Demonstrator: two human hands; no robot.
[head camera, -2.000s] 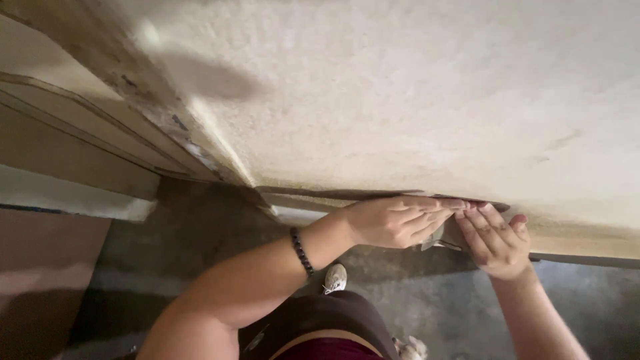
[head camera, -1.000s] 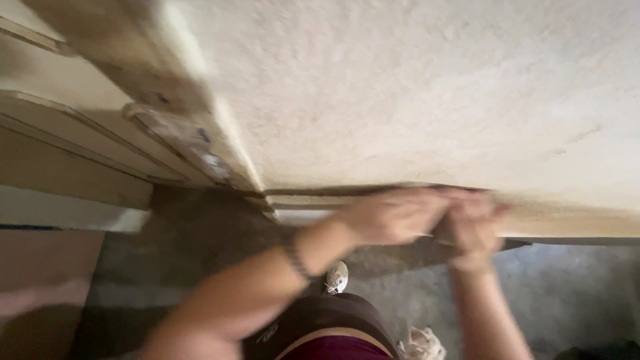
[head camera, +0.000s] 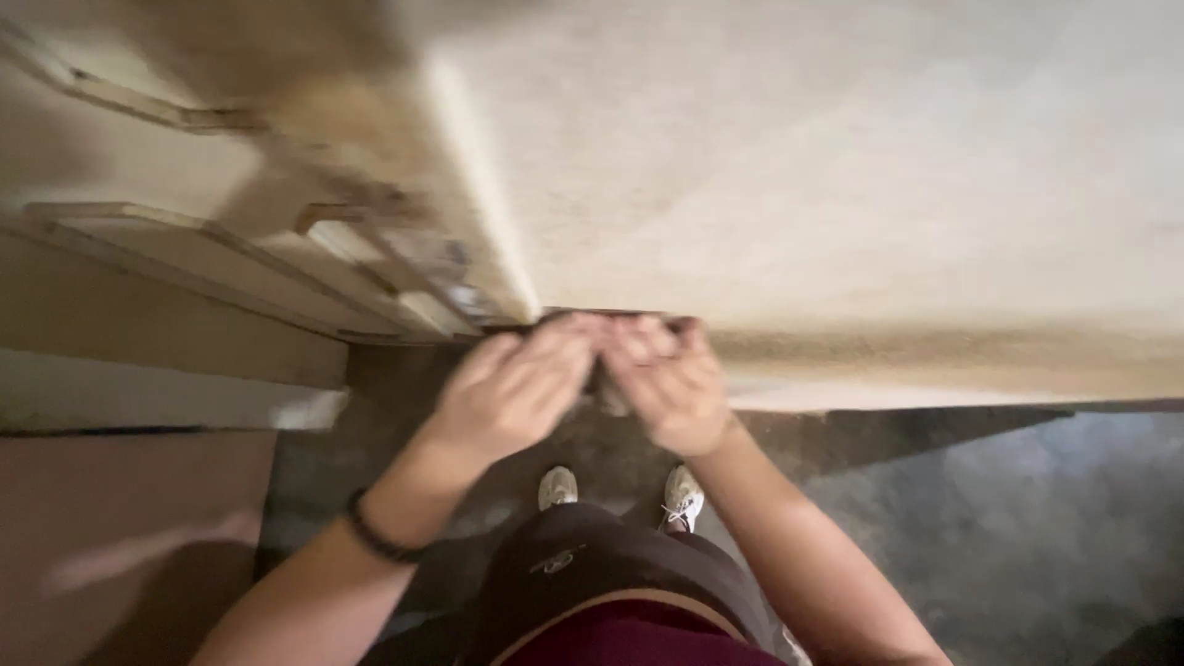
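Observation:
My left hand (head camera: 518, 388), with a dark beaded bracelet on its wrist, and my right hand (head camera: 666, 379) meet at the fingertips against a pale, rough wall (head camera: 832, 203). Their fingers lie bent over a thin, dark-edged flat strip (head camera: 610, 312), pressed to the lower part of the wall just right of its corner. Blur and the fingers hide most of the strip, so its kind cannot be told. Something small and greyish shows below and between the palms, too blurred to name.
A worn wooden door or panel with raised mouldings (head camera: 139, 217) stands at the left, beside a pale corner edge (head camera: 481, 185). A pinkish surface (head camera: 139, 499) lies lower left. My shoes (head camera: 683, 495) stand on the dark grey floor (head camera: 999, 527) below the wall's base.
Both hands have moved left along the wall toward the corner, and the strip's right end has moved with them. The view has shifted too. Both shoes now show side by side.

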